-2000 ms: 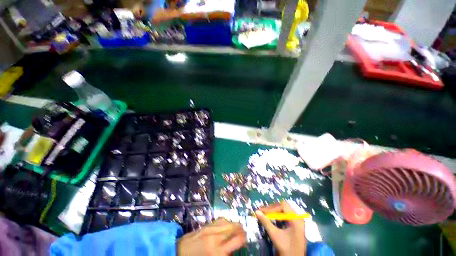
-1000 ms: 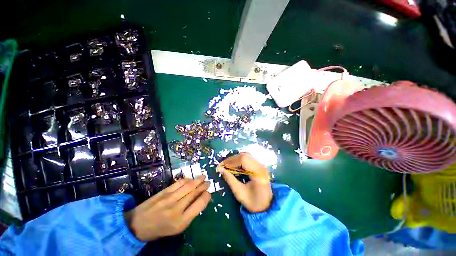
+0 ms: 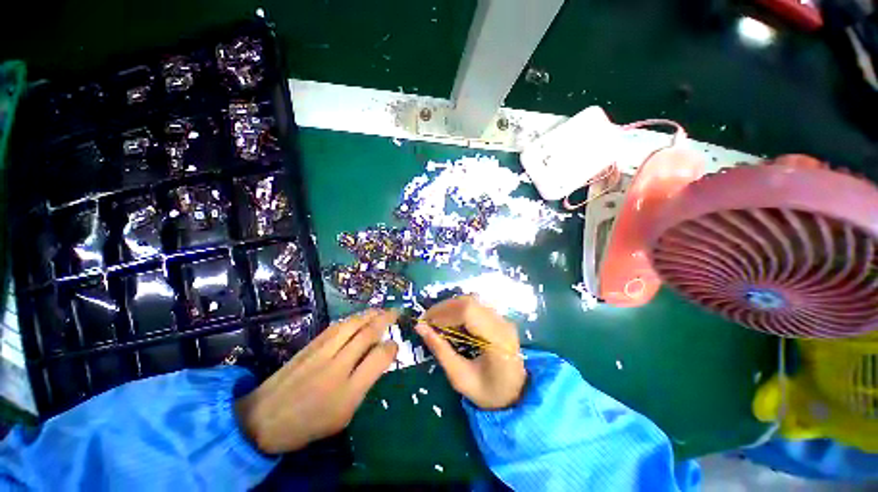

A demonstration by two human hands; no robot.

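My right hand point(image 3: 477, 348) holds slim yellow tweezers point(image 3: 460, 336) whose tips point left toward my left hand. My left hand point(image 3: 322, 380) lies palm down beside the tray, its fingertips at a small dark component point(image 3: 408, 323) near the tweezer tips; whether the fingers grip it cannot be told. A white card point(image 3: 412, 352) shows partly between the hands, the rest hidden. A loose pile of brown, glinting components point(image 3: 371, 264) lies just beyond my fingers. White scraps point(image 3: 472, 192) are heaped beyond and right of the pile.
A black blister tray point(image 3: 214, 281) with parts in its pockets is at left. A pink fan point(image 3: 770, 255) stands at right, with a yellow fan point(image 3: 847, 370) behind it. A white block point(image 3: 573, 154) with pink cord lies by the white rail point(image 3: 347, 108) and post point(image 3: 505, 58).
The view has shifted slightly since one second ago. My left fingertips have lifted off the white card toward the tweezer tips, where a dark component now shows.
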